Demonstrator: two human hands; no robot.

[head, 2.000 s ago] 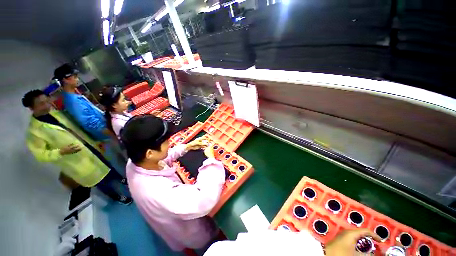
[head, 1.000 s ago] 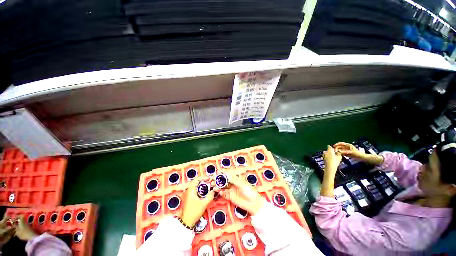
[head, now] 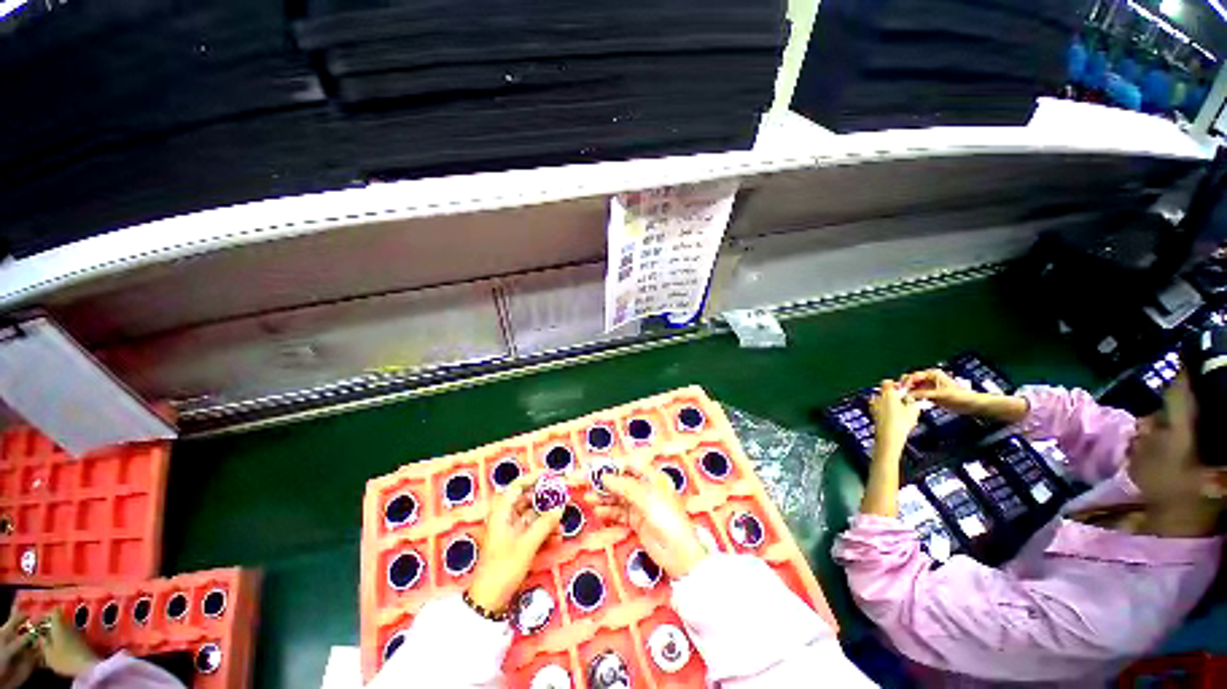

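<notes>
An orange-red compartment tray [head: 612, 627] lies on the green bench in front of me. Its pockets hold round watch heads, most with black faces [head: 585, 588] and several silver-white ones near the front [head: 669, 647]. My left hand [head: 509, 545] holds a watch head [head: 550, 493] in its fingertips above the tray. My right hand [head: 653, 518] holds another watch head [head: 604, 477] in its fingertips, just to the right. The two hands are apart. A black-faced watch head shows in the pocket between them.
Clear plastic bag [head: 783, 471] right of the tray. Instruction sheet [head: 662, 256] and small packet [head: 755, 327] at the back ledge. Left, a neighbour's hands by orange trays [head: 242, 612] and a clipboard [head: 74, 384]. Right, a person in pink [head: 1023, 572] handles black trays. Black stacks [head: 538, 81] above.
My head has swung from the left-hand neighbour to my own tray. Since one second ago, my hands and the two watch heads they hold have moved slightly apart.
</notes>
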